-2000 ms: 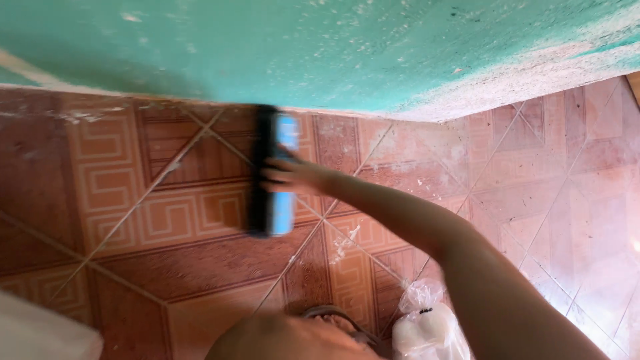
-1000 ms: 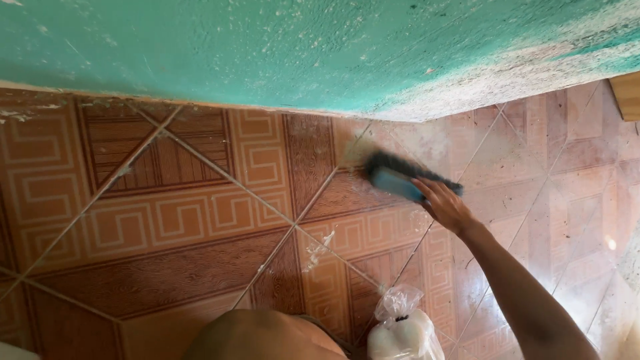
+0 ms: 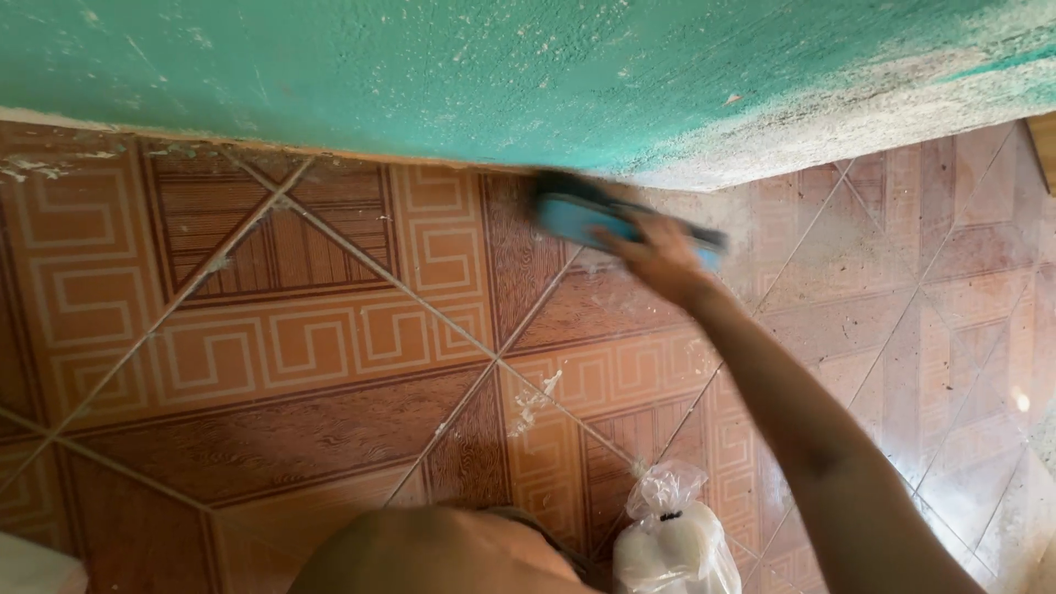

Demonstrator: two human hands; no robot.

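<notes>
My right hand (image 3: 660, 256) grips a blue brush head (image 3: 582, 219) with dark bristles, blurred by motion. The brush lies low against the tiled floor (image 3: 330, 445), its dark edge along the foot of the green wall (image 3: 371, 74). Pale dust and flakes show on the tiles to the right of the brush and below it. My left hand is not in view.
A tied clear plastic bag with white contents (image 3: 676, 544) stands on the floor near my knee (image 3: 437, 549). A pale object (image 3: 37, 569) is at the lower left corner, and a wooden edge (image 3: 1044, 148) at the far right. The wall's lower right part is whitish and worn.
My right hand and the brush were away from the wall to the right one second ago and are now at its foot, further left. The brush stays in my grip throughout.
</notes>
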